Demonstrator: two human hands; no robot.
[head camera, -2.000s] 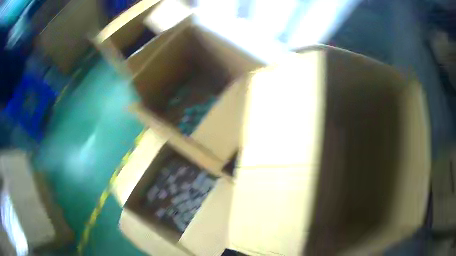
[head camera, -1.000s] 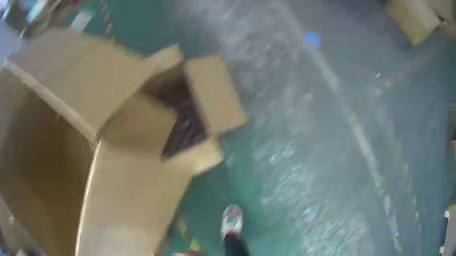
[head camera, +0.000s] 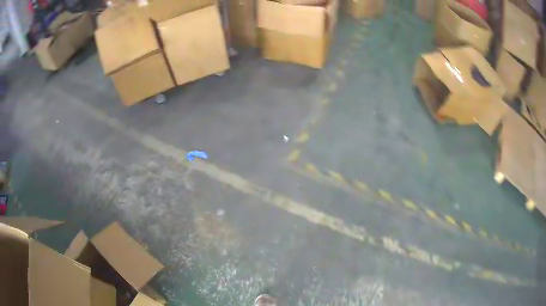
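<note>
Neither of my hands is in the picture. Nearest in front of me, at the lower left, a large open brown carton (head camera: 57, 272) is cut off by the frame edge. Beside it, a smaller open carton (head camera: 127, 254) has its flaps spread; dark contents show only a little. The tip of a shoe (head camera: 265, 300) shows at the bottom edge.
Worn grey-green floor has a pale line (head camera: 287, 205) and yellow-black tape (head camera: 407, 203). A blue scrap (head camera: 196, 155) lies by the line. Cartons stand at the back left (head camera: 194, 45) and back centre (head camera: 293, 51). A tipped carton (head camera: 473, 98) and flat cardboard (head camera: 524, 158) are at right.
The view has swung right and up from the open cartons to the floor. The near cartons have shifted to the lower left, and more cartons now show at the back and right.
</note>
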